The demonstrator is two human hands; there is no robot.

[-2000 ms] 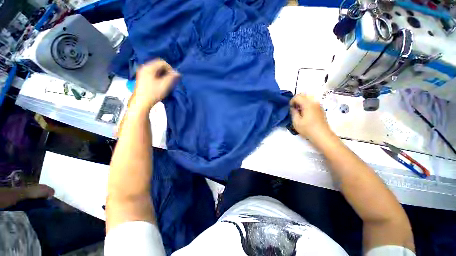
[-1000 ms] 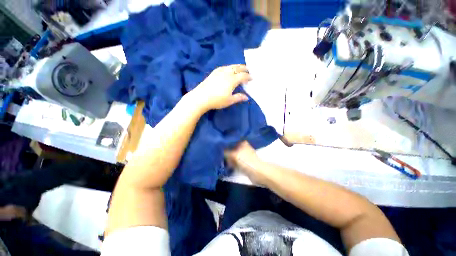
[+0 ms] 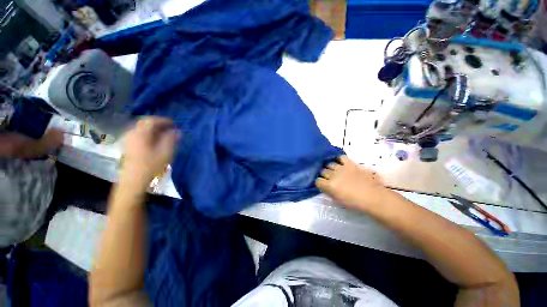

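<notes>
A blue garment (image 3: 258,120) lies spread over the white table, left of the sewing machine (image 3: 462,90). My right hand (image 3: 348,183) grips its hem edge at the lower right corner, near the table's front edge. A paler inner side shows beside those fingers. My left hand (image 3: 150,141) is blurred at the garment's left side; whether it holds cloth cannot be told. The needle area is partly hidden under the machine head. No label shows in the garment.
Snips (image 3: 480,216) lie right of my right hand. White printed labels (image 3: 466,175) lie on the machine bed. A grey vented unit (image 3: 90,87) stands at left. Another person's hand (image 3: 51,141) is at far left. More dark blue cloth (image 3: 192,258) hangs over my lap.
My left hand has moved left, off the middle of the garment. My right hand has moved right with the hem. The bunched garment is now spread wider.
</notes>
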